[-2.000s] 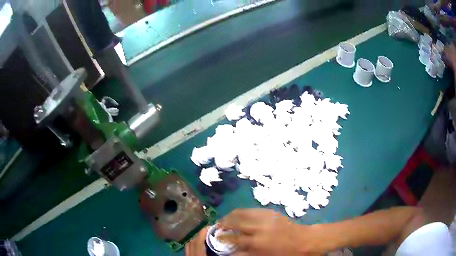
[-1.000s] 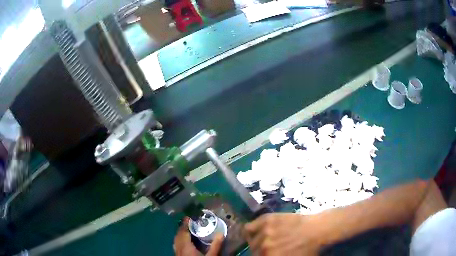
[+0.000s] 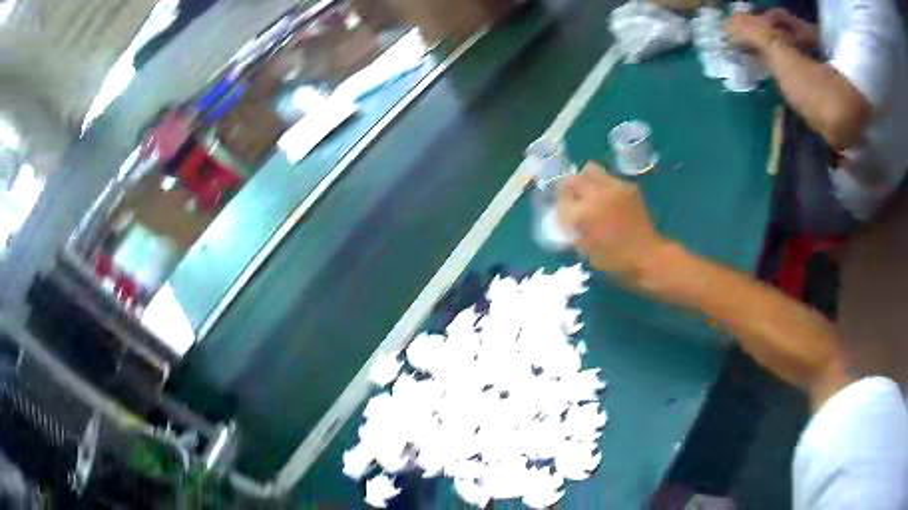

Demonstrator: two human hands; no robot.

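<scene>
My right hand [image 3: 605, 217] reaches out over the bench, its fingers closed on a white plastic cup [image 3: 553, 225], which is blurred. Two more white cups stand beyond it: one cup [image 3: 546, 159] by the pale rail and another cup [image 3: 632, 147] further right. A large loose heap of small white pointed pieces [image 3: 488, 398] lies on the green bench top nearer me, with dark parts at its edge. My left hand is out of the picture.
The green press [image 3: 149, 456] is blurred and cut off at the lower left. The pale edge rail [image 3: 438, 284] and dark conveyor run along the left. At the upper right are a crumpled clear bag [image 3: 649, 30], grouped cups and another person's hands and arm.
The view has swung right. My right hand has left the press lever and moved out to the cups, taking hold of one. My left hand, earlier holding a cup at the press, has left the picture.
</scene>
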